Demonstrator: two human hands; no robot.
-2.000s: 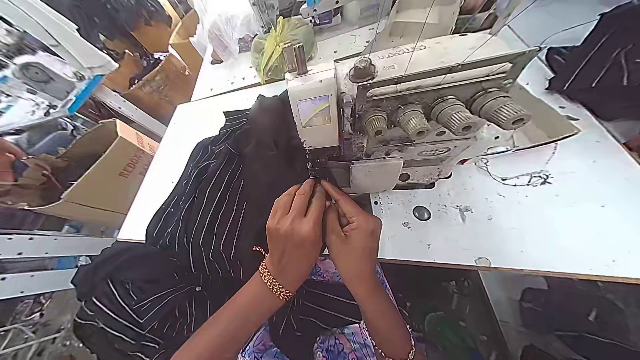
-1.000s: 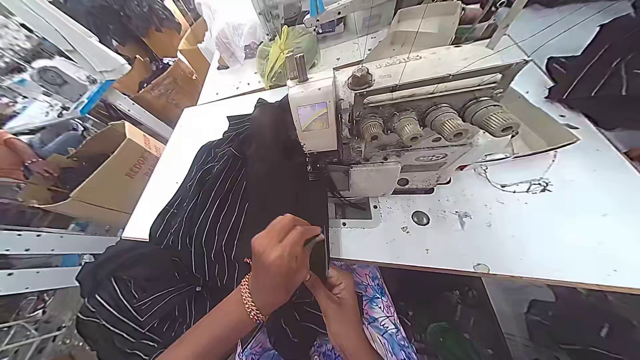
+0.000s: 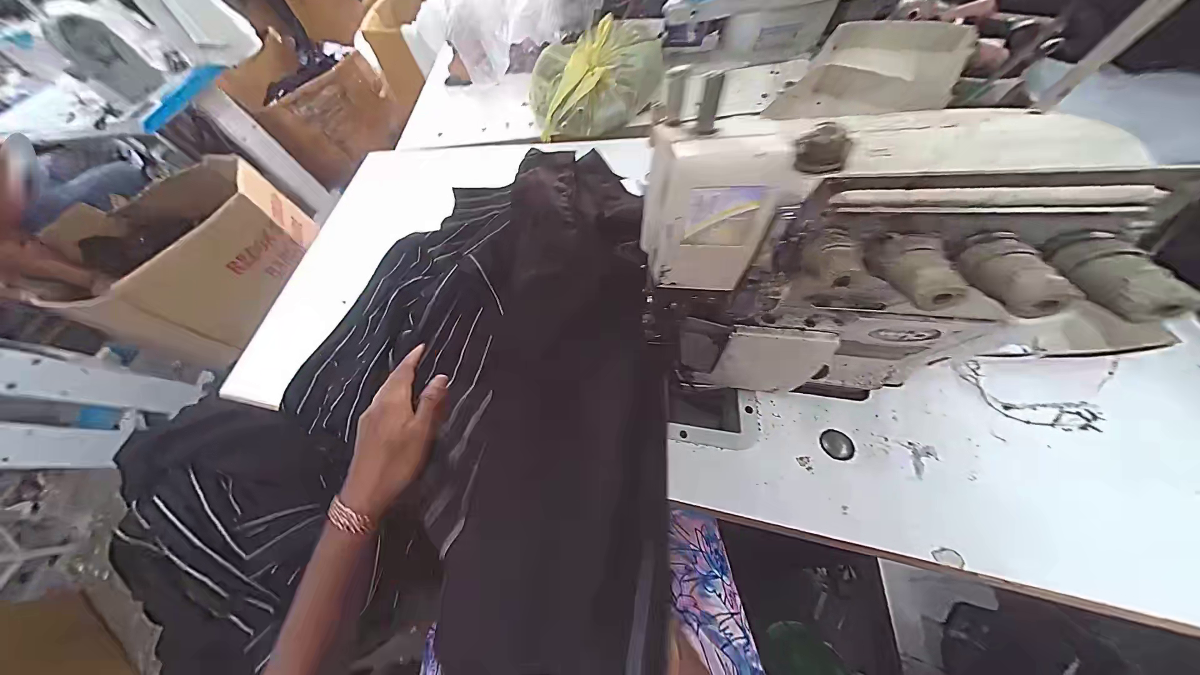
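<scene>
An overlock sewing machine (image 3: pixel 919 244) stands on the white table, its head at the right edge of a black garment. The garment's plain black panel (image 3: pixel 572 422) runs from beside the needle area down over the table's front edge. Left of that panel lies striped black fabric (image 3: pixel 394 309), with more of it hanging in a heap (image 3: pixel 234 525). My left hand (image 3: pixel 398 436), a bracelet at its wrist, lies on the striped fabric with thumb and fingers apart; whether it pinches any cloth is not plain. My right hand is hidden, probably behind the panel near the bottom edge.
Cardboard boxes (image 3: pixel 187 272) with dark cloth stand at the left, a person's arm (image 3: pixel 47 267) at one. Behind the machine are a yellow-green tied plastic bag (image 3: pixel 600 80) and a tray (image 3: pixel 877 70). Loose thread (image 3: pixel 1031 403) lies on the table (image 3: pixel 956 497) at the right.
My hands were together at the fabric edge by the needle, then lower by the table's front. Now my left hand is farther left on the striped cloth, and the black panel lies spread out.
</scene>
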